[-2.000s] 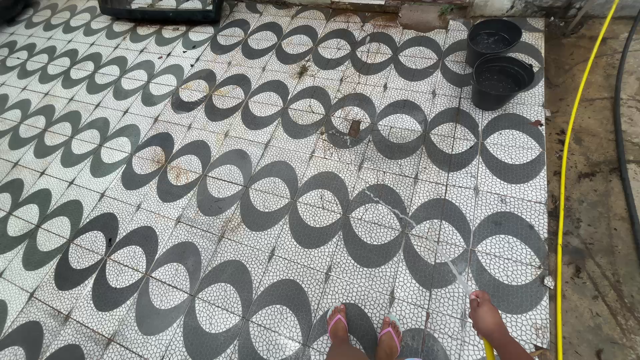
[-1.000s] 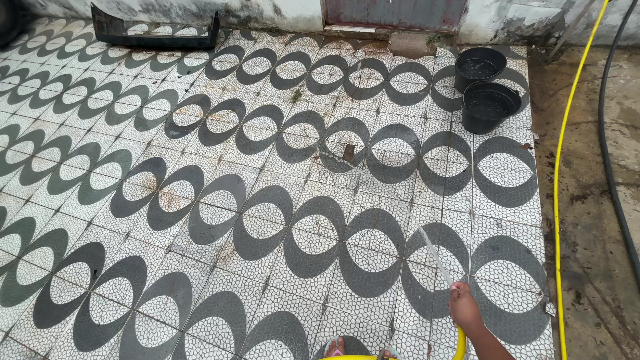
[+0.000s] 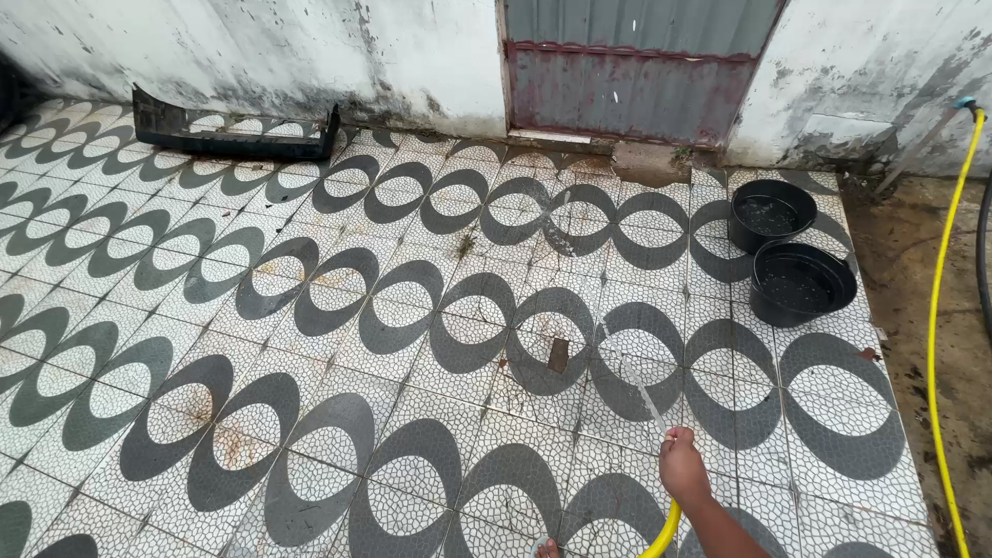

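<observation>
My right hand (image 3: 683,463), at the lower right, is closed around the end of a yellow garden hose (image 3: 663,535). From its fingertips a jet of water (image 3: 651,401) leaves towards the patterned floor tiles (image 3: 434,364). Beyond the hand, splashing water (image 3: 559,221) shows on the tiles in front of the metal door. My left hand is out of the frame. Part of a foot (image 3: 547,549) shows at the bottom edge.
Two black plastic tubs (image 3: 773,215) (image 3: 803,284) stand side by side at the right. A black car bumper (image 3: 232,146) lies near the stained white wall (image 3: 434,62). The grey metal door (image 3: 628,93) is at the back. More yellow hose (image 3: 936,333) runs from a wall tap along the right.
The view has tilted up, so the wall and door show more fully. The water reaches farther out, towards the door. My right hand keeps its hold on the hose.
</observation>
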